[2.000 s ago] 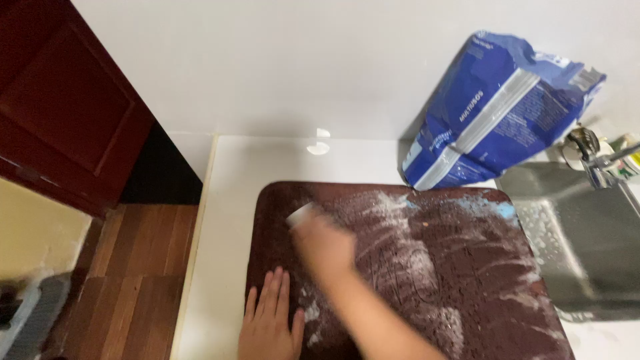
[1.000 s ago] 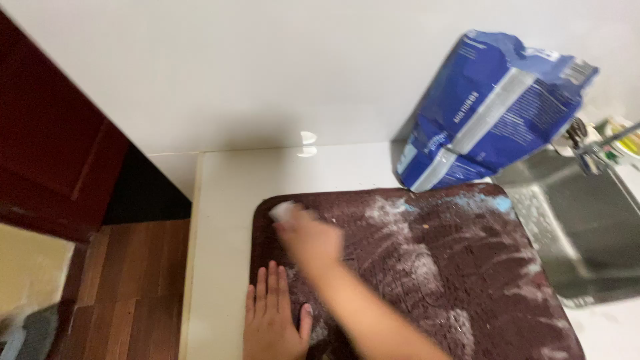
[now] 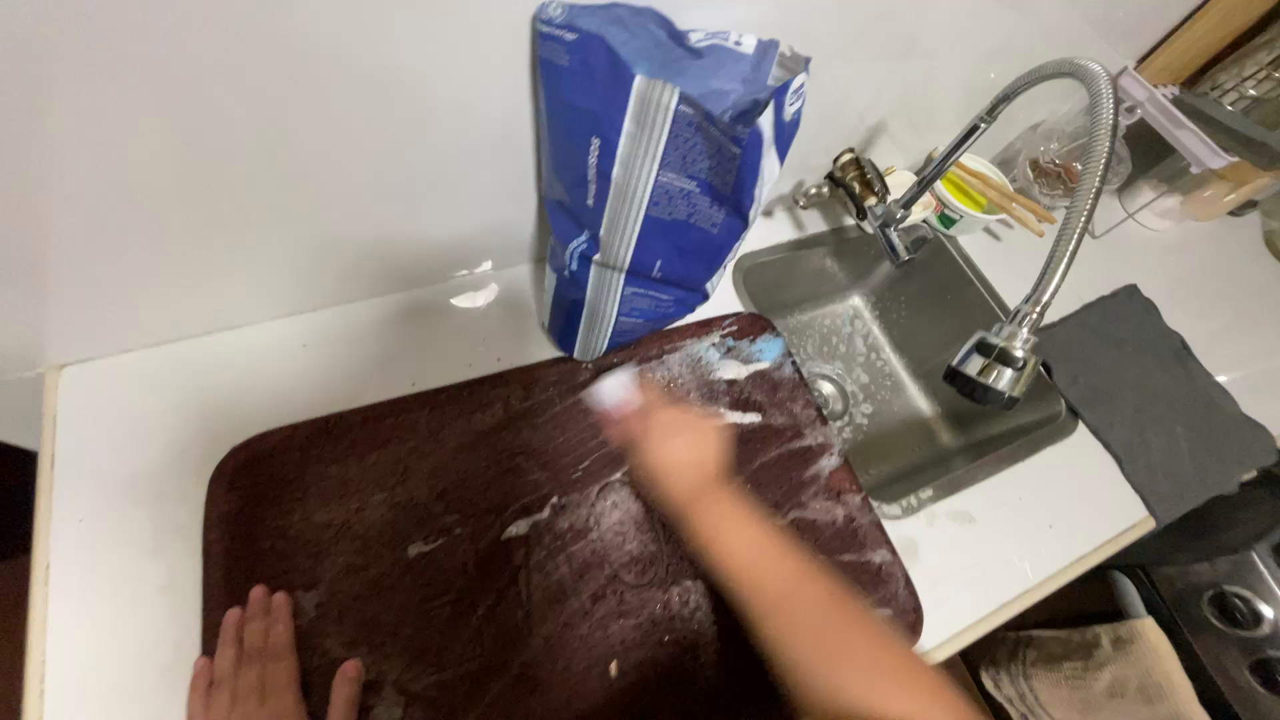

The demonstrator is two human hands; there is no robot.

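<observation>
A dark brown mat with rounded corners [image 3: 420,480] lies on the white counter, streaked with whitish foam and a blue patch near its upper right corner. My right hand [image 3: 670,430], blurred, holds a small white object [image 3: 612,392] against the mat's upper part, below the blue bag; what the object is cannot be made out. At the mat's lower left, my left hand [image 3: 255,660] rests flat on it with fingers apart, holding nothing.
A blue plastic bag [image 3: 640,190] stands against the wall behind the mat. To the right are a steel sink [image 3: 900,330] with water drops, a flexible faucet [image 3: 1095,150], a tub with wooden sticks [image 3: 965,200], a dark grey cloth [image 3: 1150,400] and a stove [image 3: 1225,610].
My right hand with the white object has moved from the mat's upper left to the right, near the bag. The view has swung right, showing more of the sink.
</observation>
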